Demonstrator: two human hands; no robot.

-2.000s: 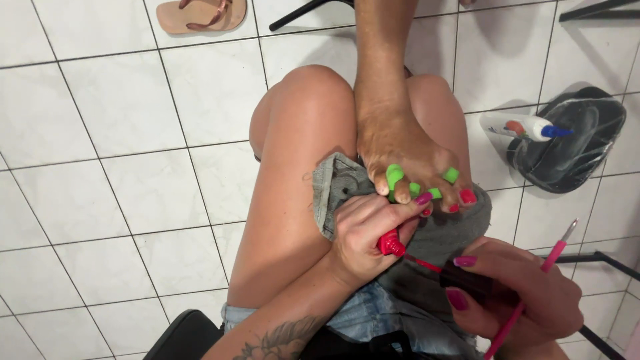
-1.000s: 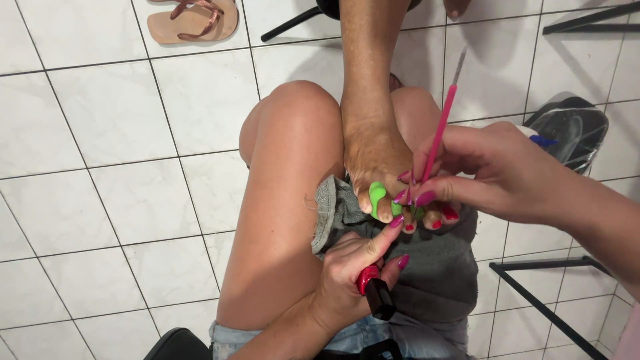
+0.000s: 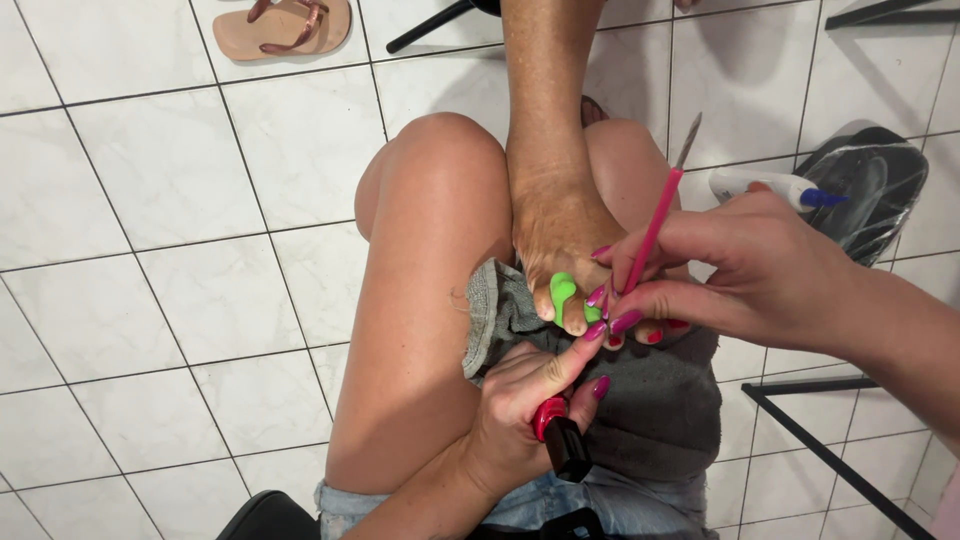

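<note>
Another person's bare foot (image 3: pixel 559 217) rests on a grey towel (image 3: pixel 652 405) across my lap. A green foam toe separator (image 3: pixel 561 296) sits between its toes, and several toenails are painted red. My left hand (image 3: pixel 521 394) holds a red nail polish bottle (image 3: pixel 551 416) with its black cap on, its index fingertip at a middle toe. In my right hand (image 3: pixel 735 270) is a pink-handled tool (image 3: pixel 655 229), its pointed metal end upward. The tool's lower end is hidden among my right fingers, close beside the toes and my left fingertip.
A tan flip-flop (image 3: pixel 285 30) lies on the white tiled floor at the upper left. On the right are a white bottle with a blue tip (image 3: pixel 765 187) and a black plastic-covered tray (image 3: pixel 874 191). Black metal legs (image 3: pixel 825 450) stand at the lower right; part of a black seat (image 3: pixel 266 517) shows below.
Two seconds ago my right hand held the polish brush by its cap near the open bottle. The cap is now on the bottle, and my right hand with the pink tool has moved up to the toes.
</note>
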